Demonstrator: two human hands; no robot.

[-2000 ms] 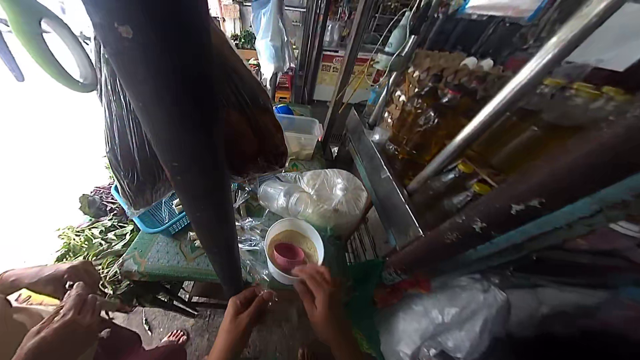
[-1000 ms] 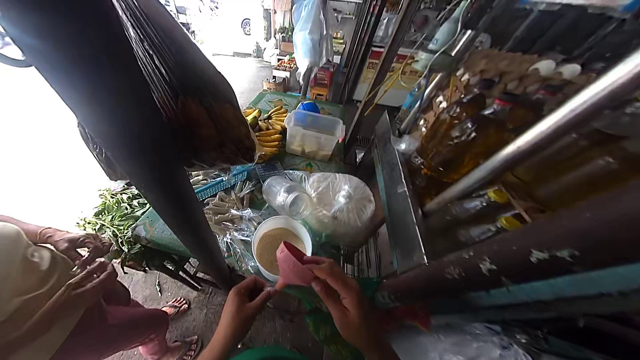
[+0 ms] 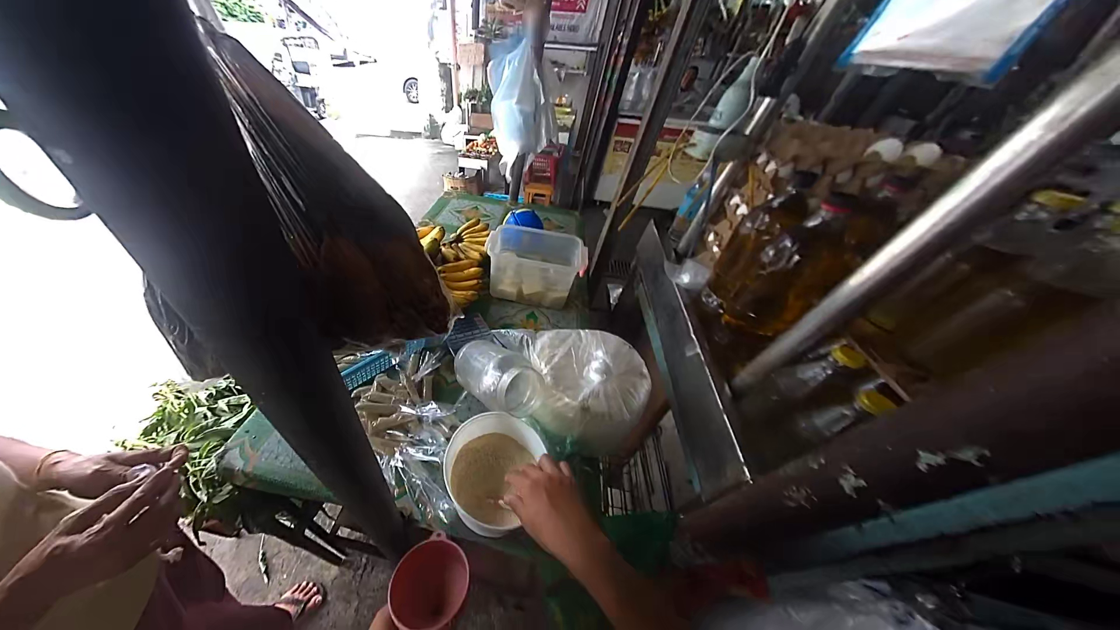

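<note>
A white plastic tub (image 3: 463, 437) of pale brown granules stands on the green-covered table. My right hand (image 3: 547, 503) reaches over the tub's right side, its fingertips at the granules; whether it pinches any is hidden. Low in the view, in front of the tub, a pink plastic funnel (image 3: 429, 584) is held upright by my left hand (image 3: 382, 619), of which only a small part shows at the bottom edge. Behind the tub a clear plastic jar (image 3: 494, 376) lies on its side against a tied clear bag of white contents (image 3: 591, 385). Small filled plastic packets (image 3: 389, 416) lie left of the tub.
Another person's hands (image 3: 114, 503) are at the left edge. A dark post (image 3: 262, 350) and a hanging dark bag (image 3: 367, 262) cross the left side. Bananas (image 3: 464, 262) and a clear bin (image 3: 535, 267) stand farther back. A metal rail (image 3: 927, 201) and oil bottles (image 3: 779, 254) are at right.
My right hand has left the funnel and moved over the tub. The funnel, above the tub's near edge a second ago, is now lower, in front of it.
</note>
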